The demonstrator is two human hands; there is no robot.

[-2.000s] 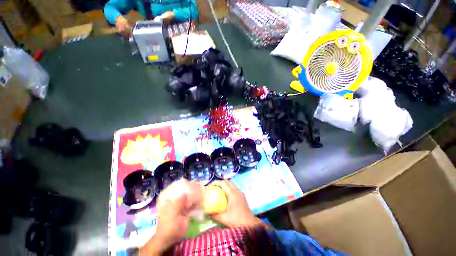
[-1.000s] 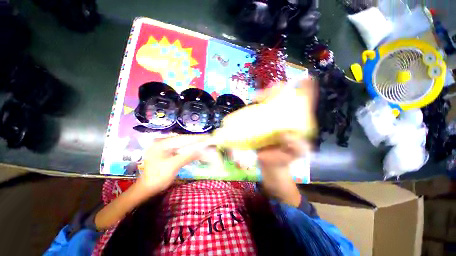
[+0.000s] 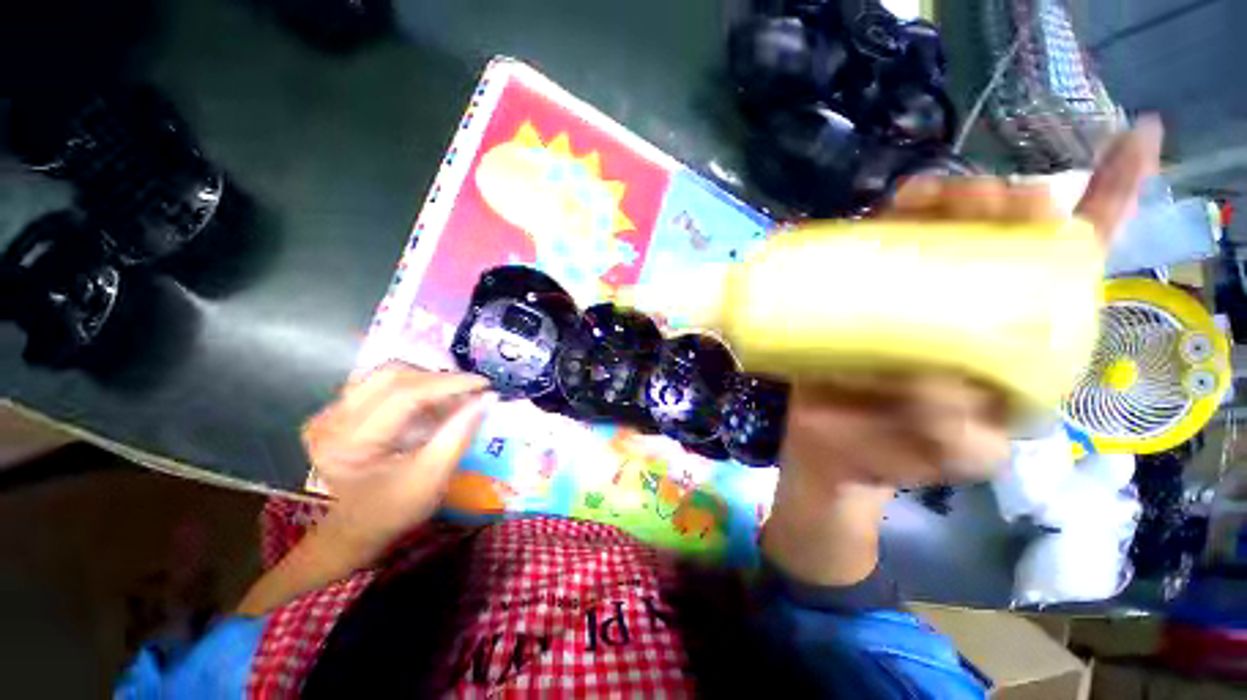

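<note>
A pale yellow squeeze bottle point(image 3: 916, 294) lies sideways across the right half of the view, close to the camera. Its nozzle end points left over the row of housings. My right hand point(image 3: 916, 410) is wrapped around the bottle; its fingers are blurred. Several glossy black housings point(image 3: 517, 335) stand in a slanting row on the printed picture board point(image 3: 547, 472). My left hand point(image 3: 397, 431) is at the lower left of the row, fingertips beside the leftmost housing. Whether the fingertips touch it or hold something small cannot be told.
More black housings lie at the far left point(image 3: 82, 294) and in a heap at the top point(image 3: 834, 110). The yellow fan point(image 3: 1156, 369) and crumpled white bags point(image 3: 1074, 527) are at the right. A carton point(image 3: 1005, 650) is below right.
The view has turned and shifted. The bottle, earlier between both hands, is now raised in my right hand with its nozzle over the housings. My left hand has moved apart to the left.
</note>
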